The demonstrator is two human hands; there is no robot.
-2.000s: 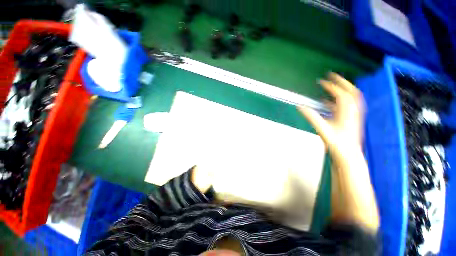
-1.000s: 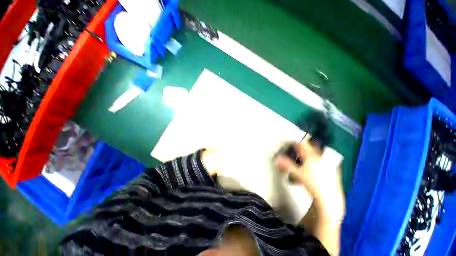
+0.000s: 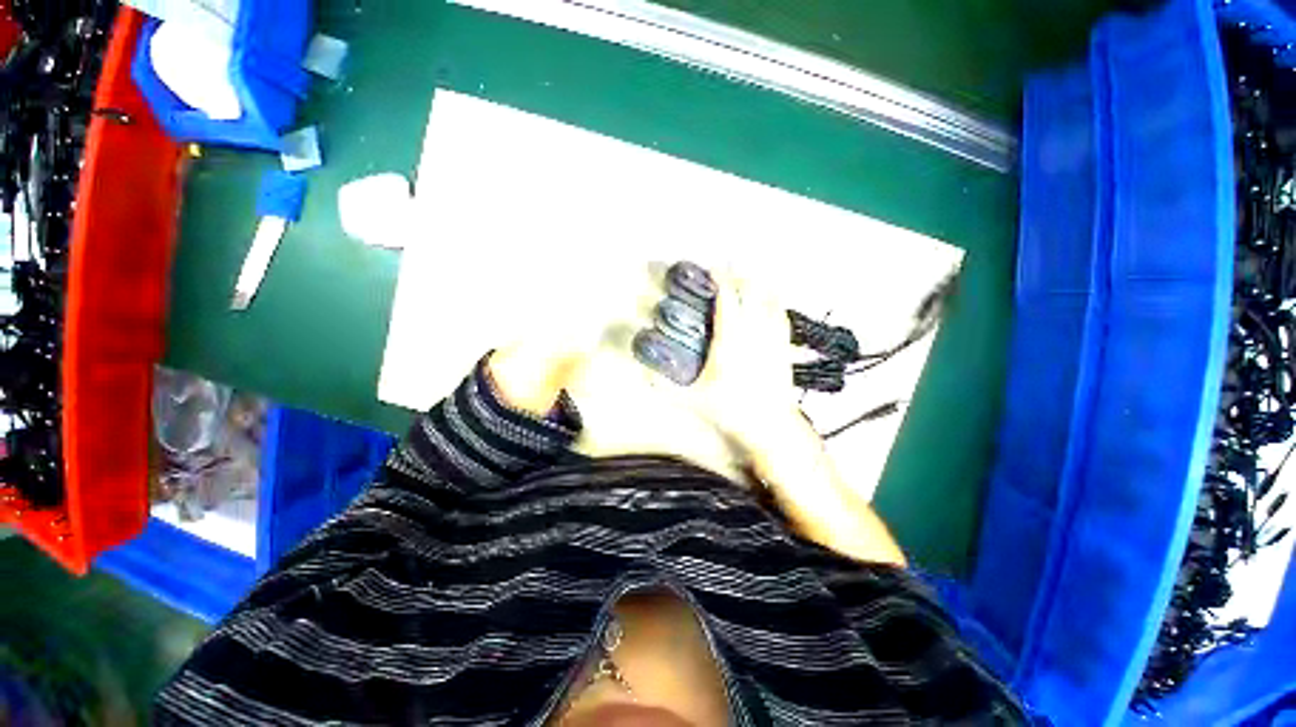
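Observation:
Three dark power adapters [image 3: 679,324] stand side by side over the white work sheet [image 3: 540,185], their ends facing up. My right hand [image 3: 749,355] is closed around them from the right. Their black bundled cords [image 3: 822,352] stick out to the right of the hand and lie over the sheet. My left hand [image 3: 604,384] is at the left of the adapters, overexposed and blending into the bright sheet; its fingers cannot be made out, so whether it touches the adapters is unclear.
A red bin [image 3: 111,327] and a small blue bin [image 3: 270,85] are at left. A blue-handled knife or scraper [image 3: 262,259] and white pad [image 3: 375,210] lie left of the sheet. A large blue bin [image 3: 1123,327] stands at right. A metal rail [image 3: 768,68] runs behind.
My right hand was empty by the rail, then brought dark adapters over the sheet's right side. It has moved left to mid-sheet, beside my left hand. The view has turned and shifted.

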